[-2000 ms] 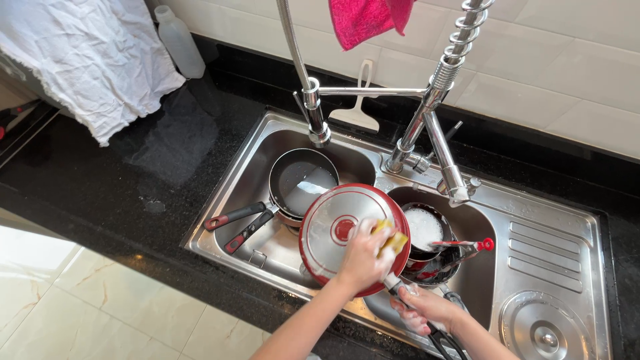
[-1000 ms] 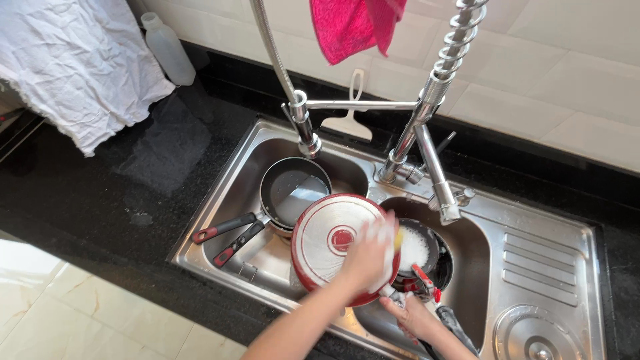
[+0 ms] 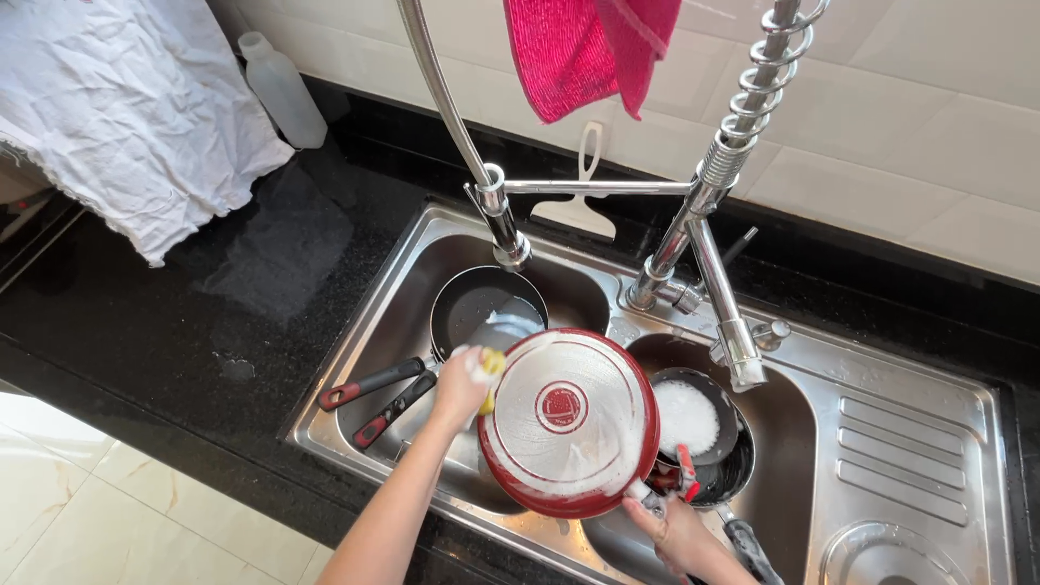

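A red frying pan (image 3: 601, 447) is held bottom up over the divider of the double sink, its metal base streaked with suds. My right hand (image 3: 670, 528) grips it near the base of its handle, at the lower right. At the pan's left rim, my left hand (image 3: 465, 386) holds a yellow sponge (image 3: 491, 361) covered in foam. Behind that hand, a black frying pan (image 3: 479, 305) rests in the left basin, with two black and red handles beside it. In the right basin lie a dark pan with white foam (image 3: 686, 414) and other cookware, partly hidden.
A spring-neck faucet (image 3: 670, 236) rises behind the sink, its spray head over the left basin. A white squeegee (image 3: 575, 213) leans at the wall below a pink cloth (image 3: 589, 53). A plastic bottle (image 3: 284, 93) and a white cloth (image 3: 138, 106) are on the left of the black counter.
My left hand with the sponge has moved from over the pan's base to its left rim. My right hand still holds the pan by the handle end.
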